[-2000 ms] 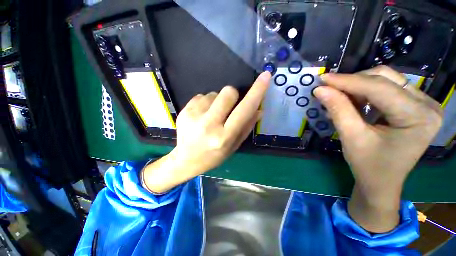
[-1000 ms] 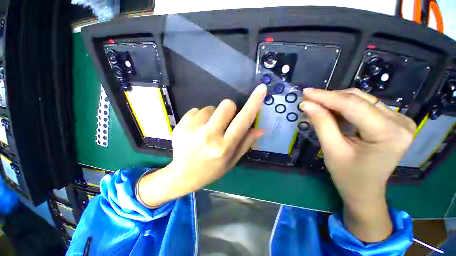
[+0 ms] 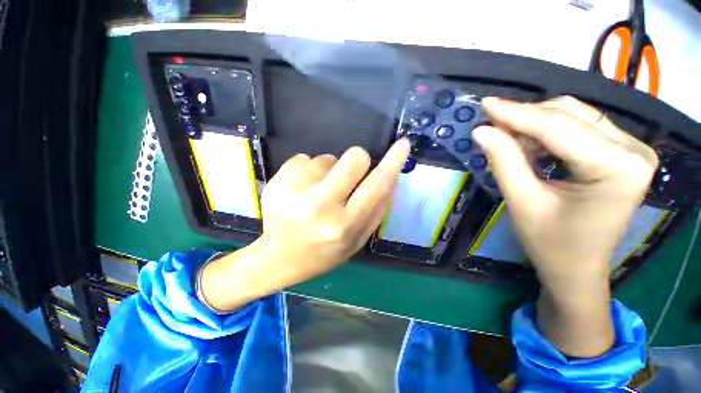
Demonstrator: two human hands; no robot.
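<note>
A half-assembled phone (image 3: 423, 206) lies in the foam tray (image 3: 323, 107) in front of me, dark at the top with a silvery battery below. My right hand (image 3: 569, 176) pinches the lens film sheet (image 3: 453, 123) between thumb and index finger over the phone's top end. Dark circles show on the clear film. My left hand (image 3: 323, 207) has its index fingertip at the left edge of the phone's camera area, by a dark round piece (image 3: 407, 163). Its other fingers are loosely curled. The film and fingers partly hide the rear camera module.
Another phone (image 3: 227, 173) lies in the tray's left pocket; more phones lie to the right, partly under my right hand. A dotted liner strip (image 3: 144, 173) lies on the green mat. Orange-handled scissors (image 3: 630, 57) lie on white paper (image 3: 461, 27) behind the tray. Dark stacked trays (image 3: 46, 138) stand left.
The right hand has lifted the film sheet away from the phone's battery and up over its camera end. The left index fingertip stays by the camera area. The view has shifted, showing more of the scissors.
</note>
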